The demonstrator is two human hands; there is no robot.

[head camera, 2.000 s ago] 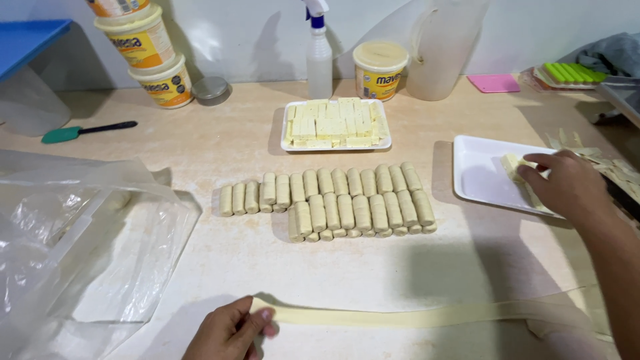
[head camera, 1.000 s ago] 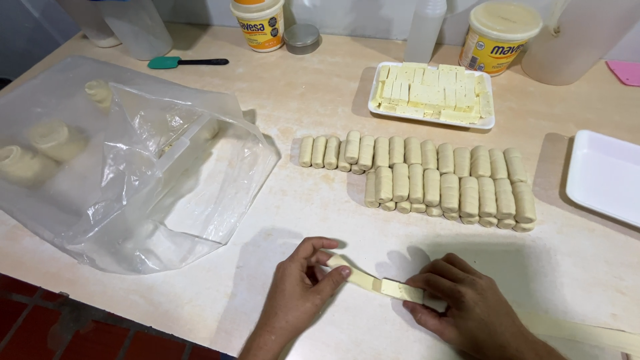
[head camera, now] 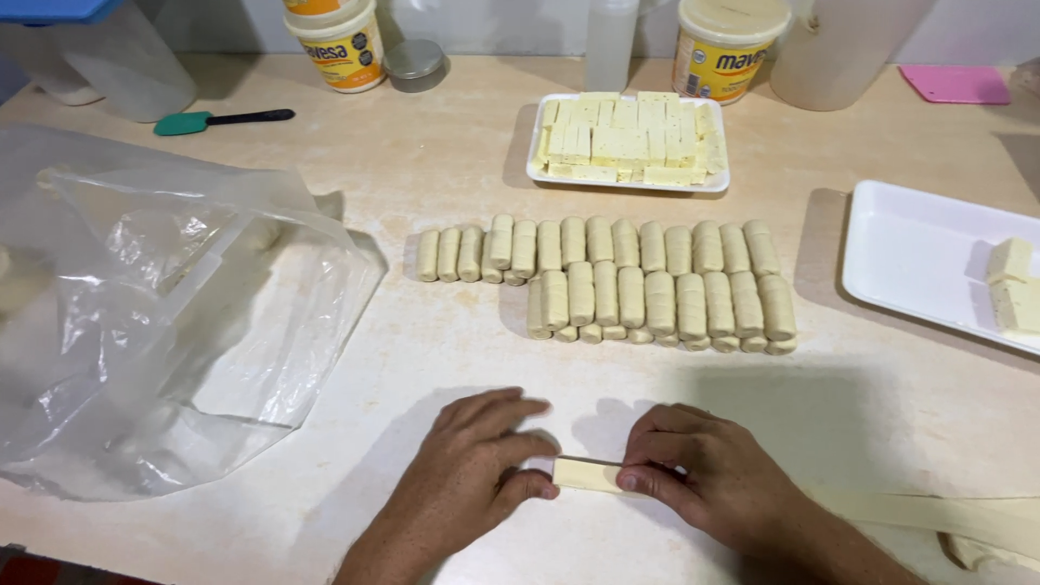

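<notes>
Between my two hands, low over the worktop, lies a short cheese stick (head camera: 587,474). My right hand (head camera: 703,471) pinches its right end between thumb and fingers. The thumb and index finger of my left hand (head camera: 487,459) are at its left end, with the other fingers spread; whether they grip it is unclear. A pale dough strip (head camera: 934,512) runs off to the right, partly behind my right forearm. Beyond my hands, rolled dough sticks (head camera: 658,284) are stacked in rows. Behind them, a white foam tray (head camera: 626,186) holds many cut cheese sticks (head camera: 621,138).
At right is a second white tray (head camera: 910,244) with cheese pieces (head camera: 1016,284). A clear plastic bag (head camera: 244,349) covers the left side. Along the back stand a green spatula (head camera: 183,123), a metal tin (head camera: 415,65), margarine tubs (head camera: 727,49), a bottle (head camera: 611,45) and a pink card-like piece (head camera: 955,84).
My right hand has left the right tray, where it was two seconds ago, and joined my left. The dough strip no longer stretches from my left hand. The view has shifted.
</notes>
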